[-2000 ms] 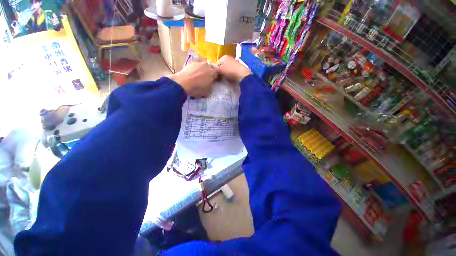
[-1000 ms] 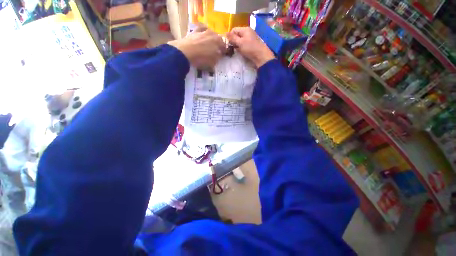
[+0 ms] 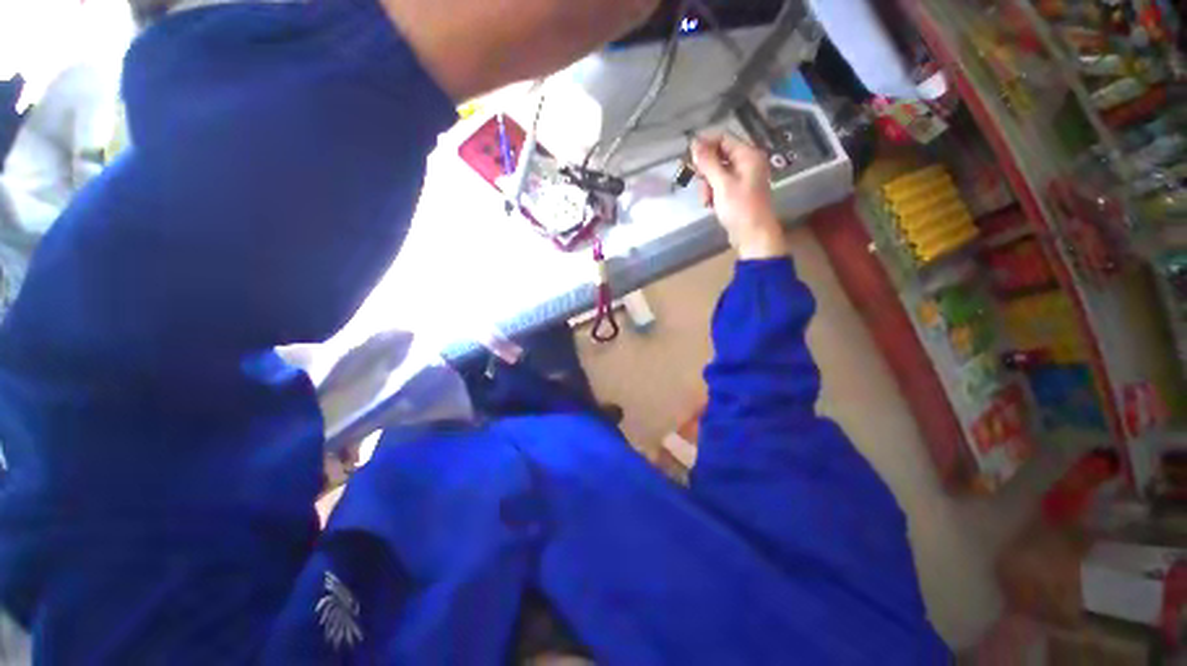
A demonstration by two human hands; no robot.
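My right hand (image 3: 737, 186) is over the right end of the white table (image 3: 521, 267), its fingertips closed on a small dark thing (image 3: 683, 173), perhaps a clip. My left wrist (image 3: 521, 37) crosses the top edge; its fingers are out of the picture. A white curved piece (image 3: 870, 46), perhaps the pages, shows at the top right. A dark red smartphone (image 3: 482, 154) lies on the table with a blue-purple pen (image 3: 505, 141) across it. Tangled keys (image 3: 566, 208) lie beside it, and a dark red lanyard (image 3: 603, 299) hangs over the table edge.
Light cloth (image 3: 391, 380) hangs over the near table edge, and more lies at the far left. A grey machine part (image 3: 788, 137) is at the table's right end. Packed shelves (image 3: 1002, 195) and yellow rolls (image 3: 928, 212) stand right. Boxes (image 3: 1132, 582) are low right.
My hands have parted from the printed pages. My right hand has come down and right with the small dark thing. My left hand has left the picture at the top. The view has tilted down.
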